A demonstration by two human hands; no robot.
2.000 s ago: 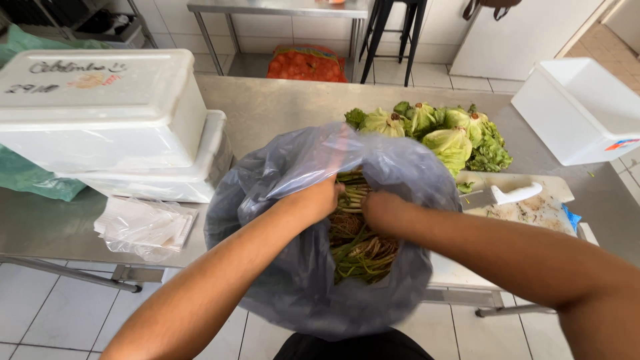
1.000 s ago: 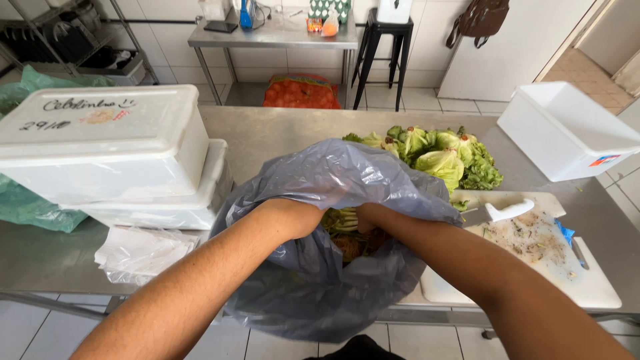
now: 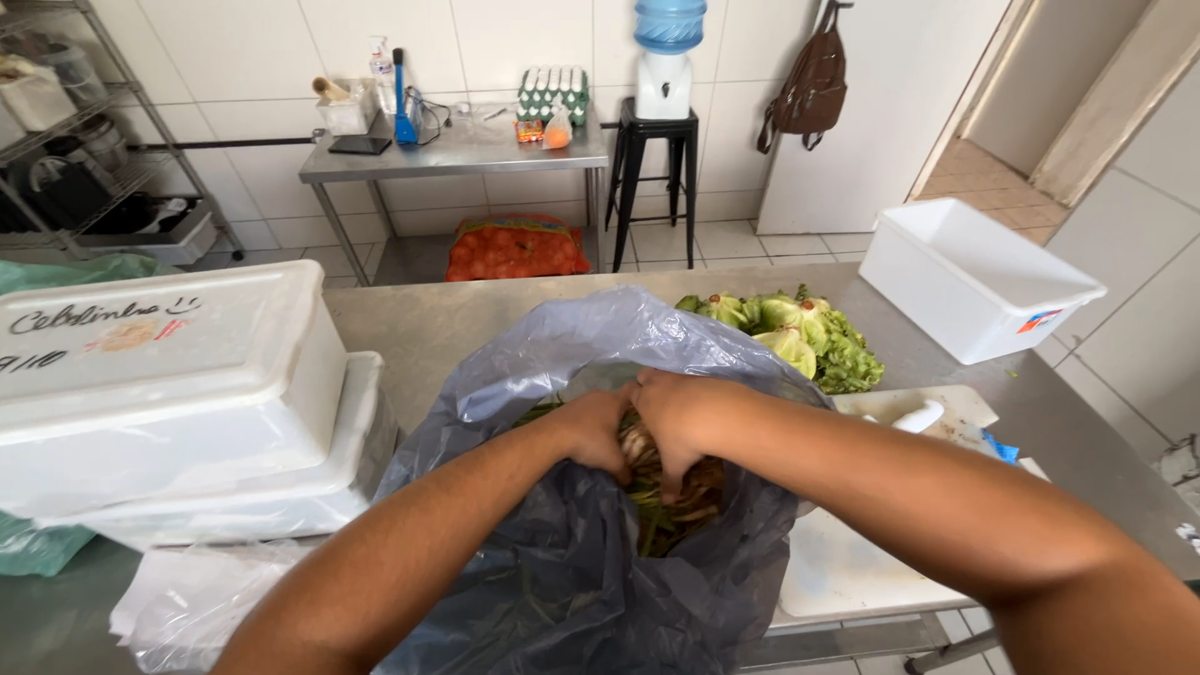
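A grey plastic bag point(image 3: 600, 328) with its mouth open fills the middle of the view. Inside it lie stalks and leafy green and brown plant scraps point(image 3: 684, 511). My left hand point(image 3: 600, 431) and my right hand point(image 3: 675, 422) are both inside the bag's mouth, side by side and touching or nearly so. Pale root ends point(image 3: 637, 445) show between them. The fingers of my right hand point down onto the scraps. Those of my left hand curl and are partly hidden, so what either hand grips is unclear.
White lidded boxes point(image 3: 309, 394) are stacked on the left, beside a clear plastic bag point(image 3: 211, 600). Lettuce heads point(image 3: 787, 347) lie behind the grey bag on the steel table point(image 3: 412, 314). To the right are a cutting board point(image 3: 862, 562), a white-handled knife point(image 3: 919, 416) and a white bin point(image 3: 975, 281).
Both hands have come together in the bag's mouth; two seconds ago they were farther apart. The bag's far rim now stands behind them, with more of the inside showing. The view has tilted up.
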